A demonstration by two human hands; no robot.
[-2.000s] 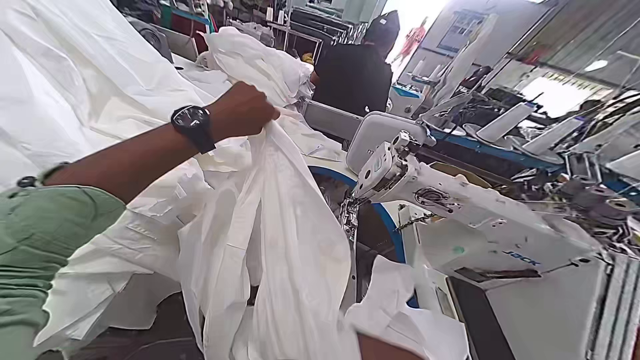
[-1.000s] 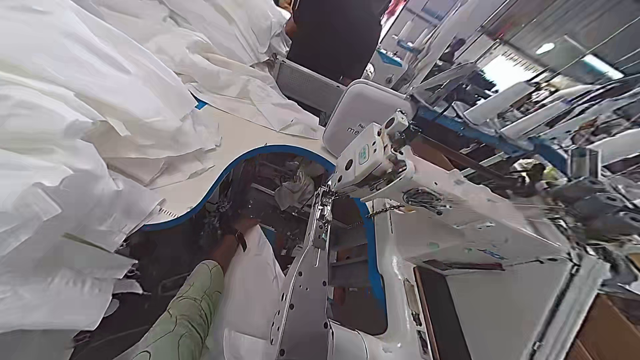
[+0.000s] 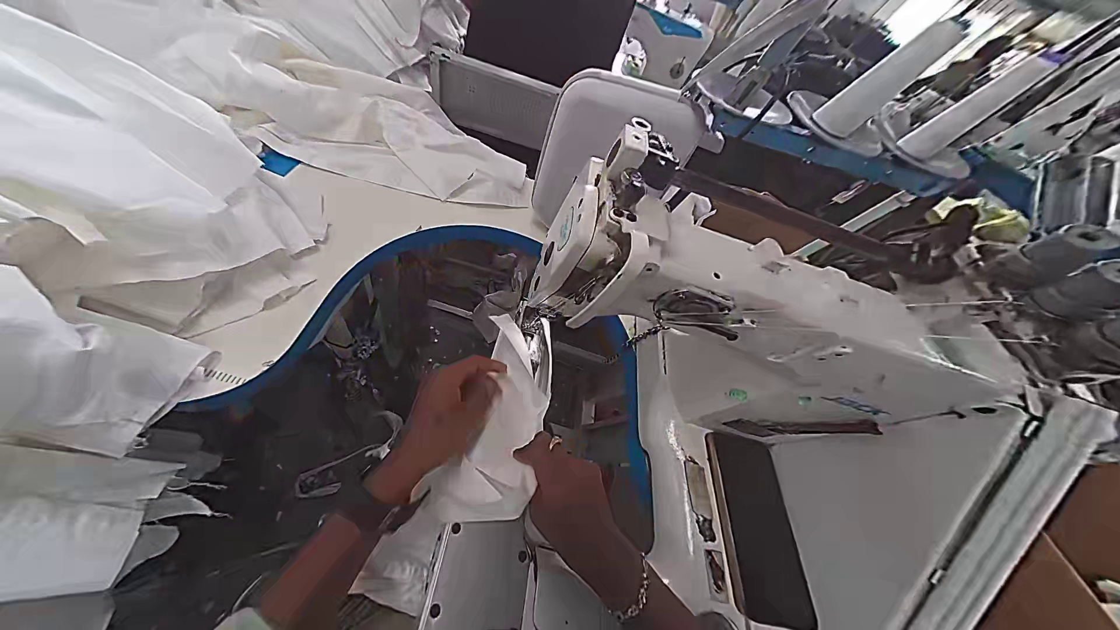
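A white fabric piece (image 3: 507, 420) lies over the narrow arm of an industrial sewing machine (image 3: 770, 306), its far end at the needle area. My left hand (image 3: 446, 416), with a dark watch at the wrist, pinches the fabric's left edge. On the right edge, nearer to me, my right hand (image 3: 564, 477) grips the same fabric between thumb and fingers; a bracelet circles that wrist. The machine's needle head (image 3: 595, 236) stands just beyond both hands. The needle tip is too small to tell.
White garments (image 3: 131, 175) are heaped on the pale tabletop (image 3: 376, 210) at left, which has a blue curved edge. Thread cones (image 3: 888, 79) stand on a rack at back right. A person in dark clothing (image 3: 547, 39) is beyond the machine. Cardboard (image 3: 1041, 560) shows at lower right.
Two seconds ago my left hand held a bunched white garment up at the left; one second ago it was low beside the machine arm. Now both hands hold fabric at the needle area.
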